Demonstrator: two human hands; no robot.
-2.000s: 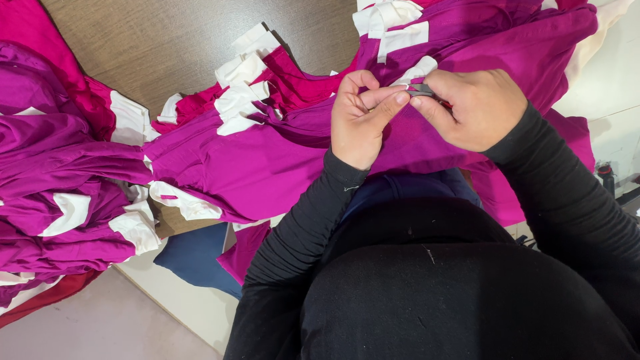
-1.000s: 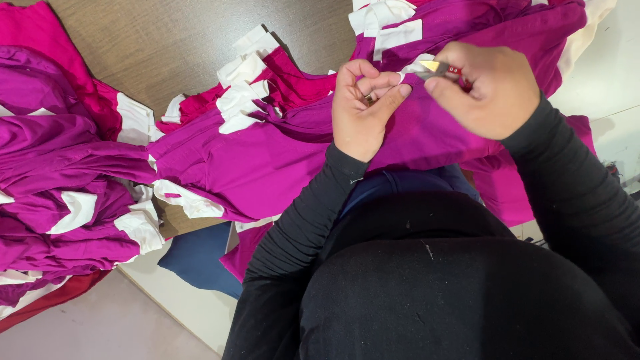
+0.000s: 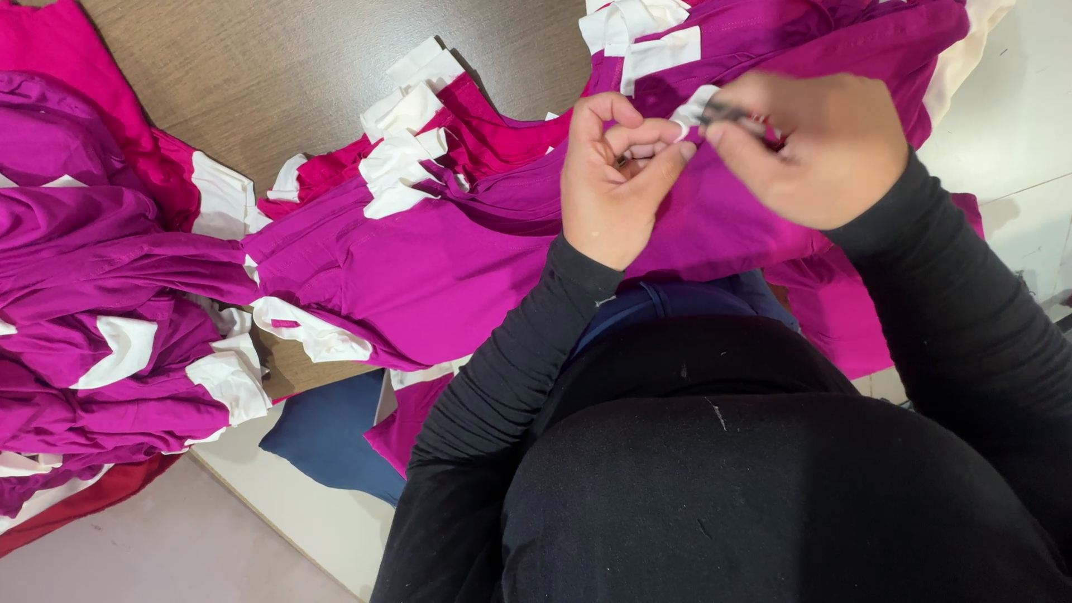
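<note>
My left hand [image 3: 620, 180] pinches the end of a small white fabric piece [image 3: 693, 107] between thumb and fingers. Close on its right, my right hand [image 3: 808, 142] is closed on a small dark metal cutting tool [image 3: 727, 113], blurred, whose tip meets the white fabric. The tool's exact kind cannot be told. Beneath both hands a purple garment [image 3: 435, 268] with white edging spreads across my lap and the table.
A heap of purple garments with white trim [image 3: 100, 276] lies at the left. Red cloth [image 3: 502, 142] shows behind the purple garment on the brown wooden table [image 3: 276, 59]. Dark blue cloth [image 3: 335, 435] hangs below the table edge. White floor tiles [image 3: 1005, 109] show at right.
My right hand has turned and shifted slightly about the white fabric, with the tool still in it. The left hand has kept its pinch and nearly its place.
</note>
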